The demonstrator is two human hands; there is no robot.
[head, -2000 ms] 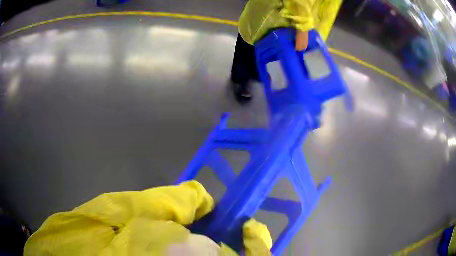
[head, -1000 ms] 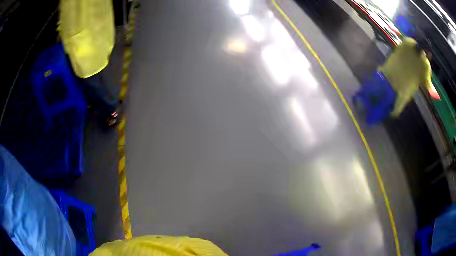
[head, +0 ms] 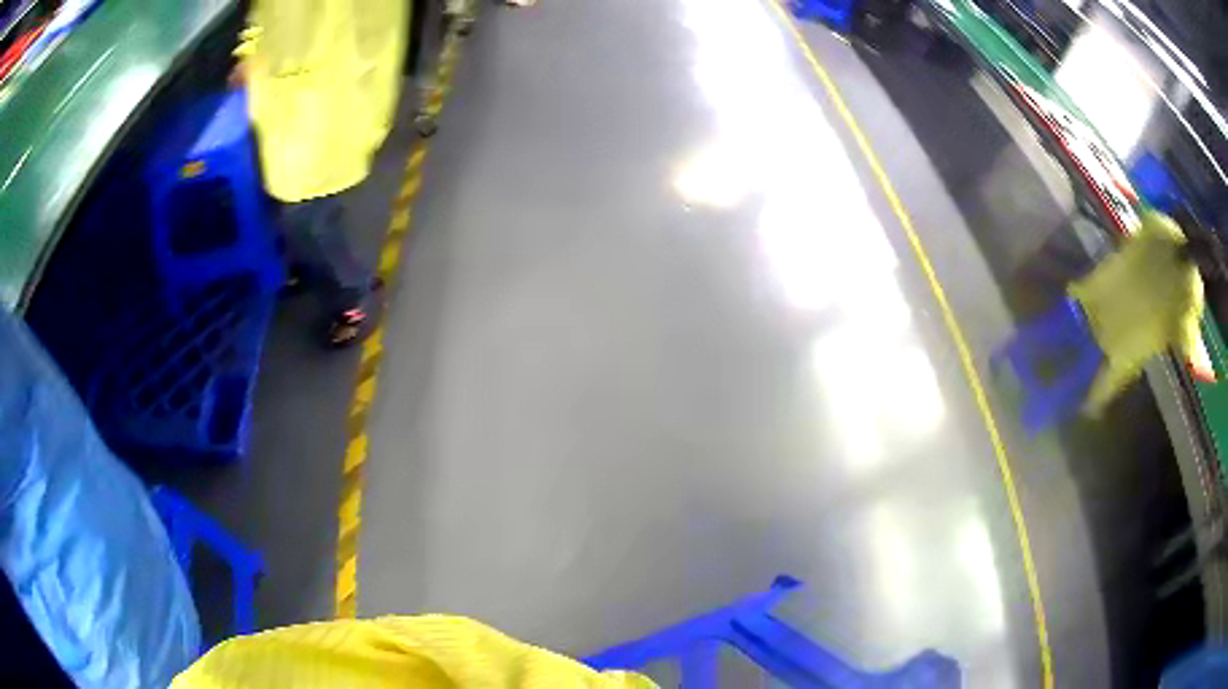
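Note:
A blue plastic stool (head: 727, 633) shows at the bottom edge, right of centre, with its splayed legs pointing up and out over the floor. Its lower part is cut off by the picture's edge. A yellow smock sleeve of mine (head: 404, 656) lies across the bottom, left of the stool. Neither of my hands is in the picture, so their hold on the stool cannot be seen.
A striped yellow-black line (head: 357, 431) and a person in a yellow smock (head: 330, 101) are on the left, beside blue stools (head: 209, 202) and a lattice pallet (head: 189, 364). A blue-smocked person (head: 81, 525) is close at lower left. Another yellow-smocked person (head: 1145, 303) is right, by a stool (head: 1053, 361).
The view has turned from the person holding a stool to the long aisle. My hands' area has dropped out below. Since one second ago, more of my stool's legs have come up into view.

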